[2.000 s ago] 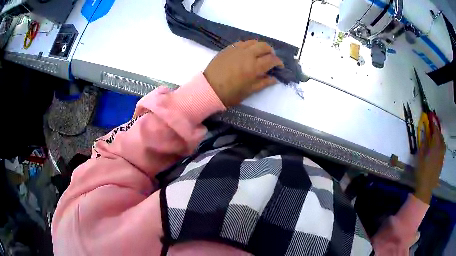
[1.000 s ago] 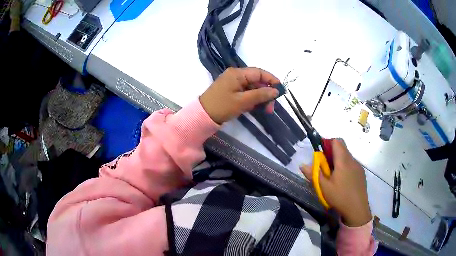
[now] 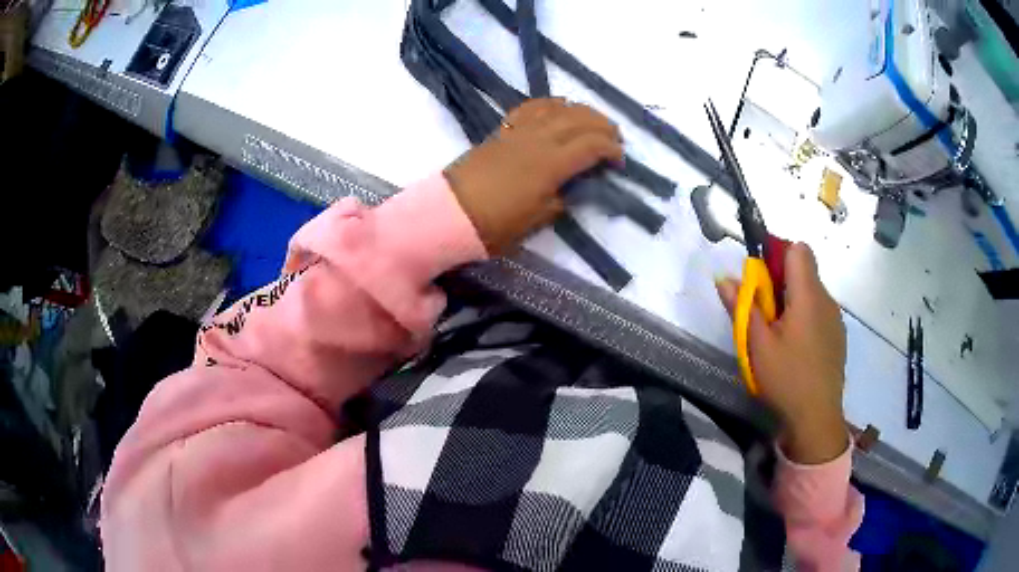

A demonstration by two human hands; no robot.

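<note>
Several long dark grey fabric strips point(image 3: 458, 69) lie over the white table, their cut ends fanned out. My left hand point(image 3: 539, 162) is over the strips near their ends, palm down; it is slightly blurred and hides its fingertips, so its hold is unclear. My right hand point(image 3: 793, 346) holds the scissors point(image 3: 746, 207) by the orange-yellow and red handles. Their dark blades look closed and point away from me, to the right of the strip ends, not touching them.
The ruled band point(image 3: 581, 313) runs along the table's front edge, with small brown markers point(image 3: 935, 464) at right. Black thread snips point(image 3: 915, 374) lie on the table. The white sewing machine point(image 3: 894, 101) stands at right. A bobbin tray point(image 3: 163, 47) is at upper left.
The scissors were picked up, brought to a piece at my left fingertips, and have now moved back to the right. My left hand has lowered onto the strips, whose ends have spread apart.
</note>
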